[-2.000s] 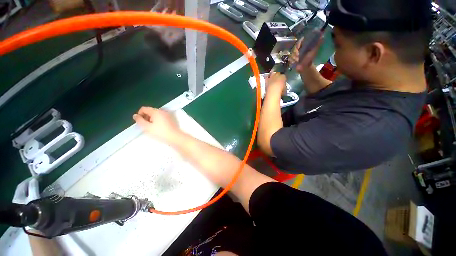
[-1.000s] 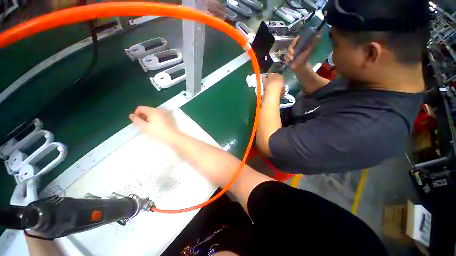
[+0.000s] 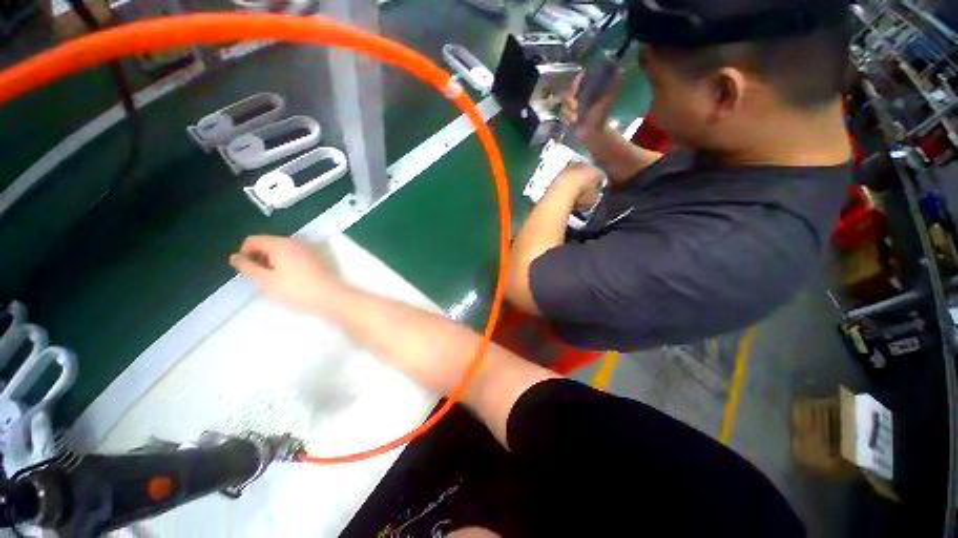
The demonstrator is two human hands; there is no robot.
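Observation:
My right hand (image 3: 278, 271) rests at the rail on the near side of the green conveyor, fingers loosely curled with a gap at the thumb, nothing seen in it. My left hand is not visible; the lower left is filled by the black power screwdriver (image 3: 116, 489) with an orange button. Its nose hangs over the white mat (image 3: 263, 357). Three white loop-shaped housings lie on the conveyor beyond my right hand, the nearest one (image 3: 305, 179) beside the post. More housings (image 3: 44, 380) lie at the left edge, one partly behind the screwdriver.
An orange hose (image 3: 502, 200) loops across the view from the screwdriver's nose. A pale post (image 3: 362, 126) stands on the rail. A person (image 3: 672, 231) at the right handles a white part and a grey tool beside a dark panel (image 3: 516, 76). A cardboard box (image 3: 825, 431) sits on the floor.
Three housings came into view by the post and now lie farther left. The left group has shifted toward the left edge. The view has shifted slightly; the skin below the screwdriver no longer shows.

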